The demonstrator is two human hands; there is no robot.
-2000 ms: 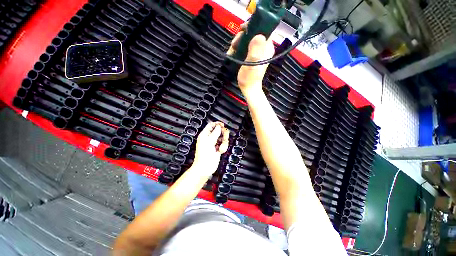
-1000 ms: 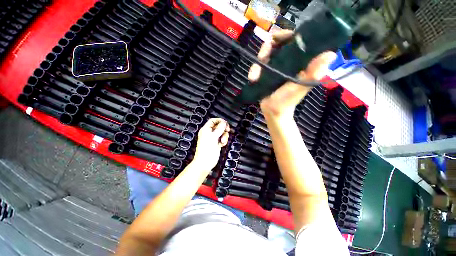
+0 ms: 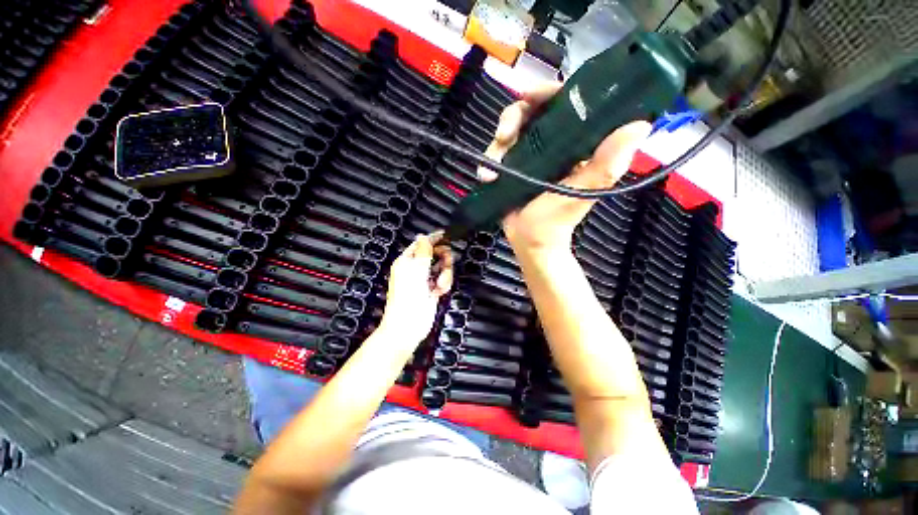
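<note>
My right hand [image 3: 564,171] is shut on the dark green electric screwdriver [image 3: 594,106]. Its black nose points down and left and ends at the fingertips of my left hand [image 3: 421,277]. My left hand is low over the rows, thumb and fingers pinched together; whether a screw is between them is too small to tell. Slim black plastic handles [image 3: 493,350] with ring-like ends lie side by side in long rows. The screw tray [image 3: 173,144], a rectangular box with a bright rim and black specks inside, sits on the rows at the left.
The black cord [image 3: 403,129] crosses over the rows and loops past my right hand. The red sheet [image 3: 111,286] shows around the rows. At the back are a yellow-orange box [image 3: 496,32] and a blue bin [image 3: 676,117]. Grey ribbed pieces [image 3: 131,468] lie at lower left.
The screwdriver first came down from the back edge towards the rows; its nose now meets my left fingertips. My left hand has stayed nearly in place. The view has shifted slightly.
</note>
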